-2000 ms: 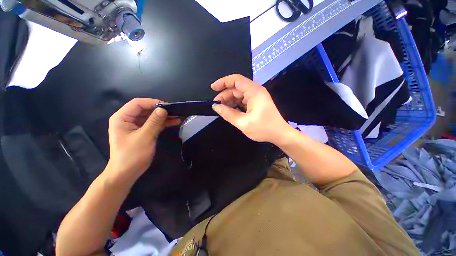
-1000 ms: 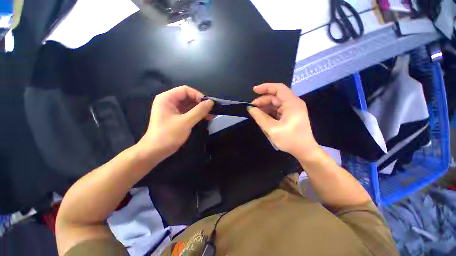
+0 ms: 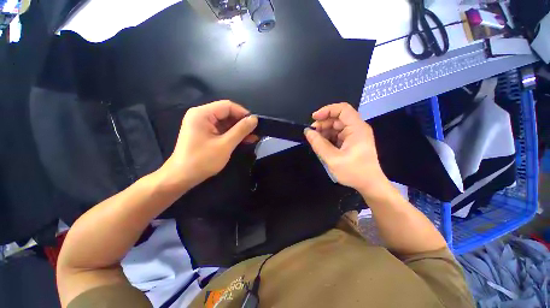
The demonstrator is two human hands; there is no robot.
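Observation:
A small narrow black folded strip is held level between my two hands, above the table's front edge. My left hand pinches its left end between thumb and fingers. My right hand pinches its right end. A large black garment panel lies flat under the machine's presser foot and needle area, which is brightly lit. More black cloth hangs over the front edge towards my lap.
Black-handled scissors lie on the table at the right, near a small coloured packet. A table-edge ruler runs along the front edge. A blue plastic basket with cut pieces stands at the right, above grey-blue cloth.
The view has shifted, so more of the table's right side shows. Both hands still hold the strip; its pale upper edge, seen a second ago, now looks mostly dark.

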